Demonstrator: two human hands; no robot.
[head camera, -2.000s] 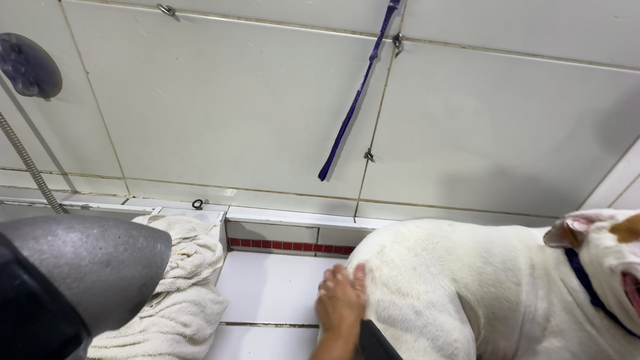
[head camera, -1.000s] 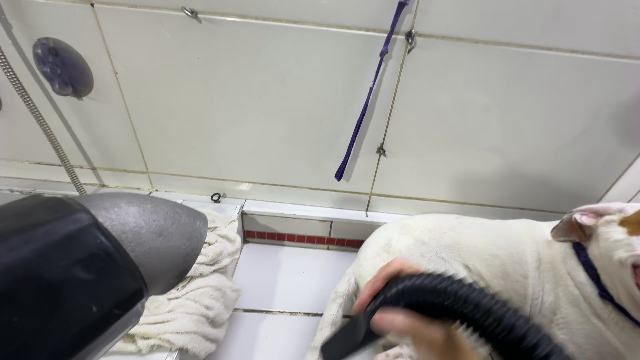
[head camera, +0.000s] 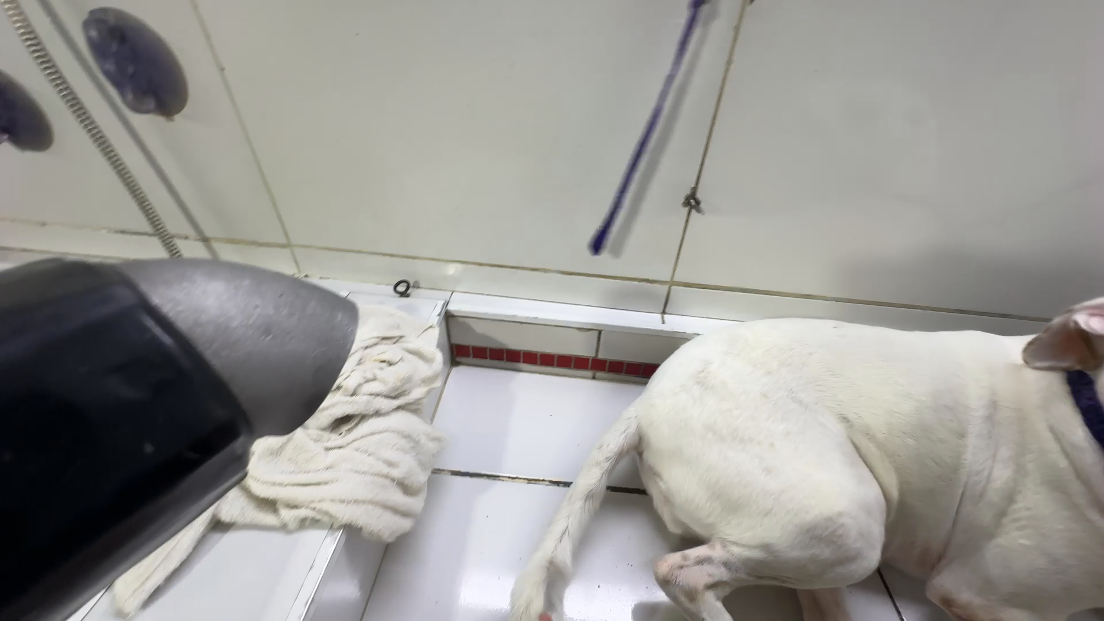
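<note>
Neither my left hand nor my right hand shows in the head view now. A white short-haired dog (head camera: 768, 431) stands in the tiled basin at the right, its tail (head camera: 573, 509) hanging down toward the left. A dark collar (head camera: 1088, 405) circles its neck; most of its head is cut off by the frame edge. At the left, a large black and grey dryer-like machine (head camera: 250, 336) fills the near corner; what supports it is hidden. Behind it, a crumpled cream towel (head camera: 354, 466) lies on the white ledge.
A purple strap (head camera: 642, 147) hangs along the tiled wall (head camera: 448, 121) near a small metal hook (head camera: 692, 200). A metal shower hose (head camera: 95, 129) runs down at the upper left beside purple knobs (head camera: 136, 62). The basin's raised ledge (head camera: 259, 569) borders the floor tiles (head camera: 517, 431).
A hand lay on the dog's rump, then a hand was at a black ribbed hose; hand and hose have left the view. The dog's tail and hind leg now show.
</note>
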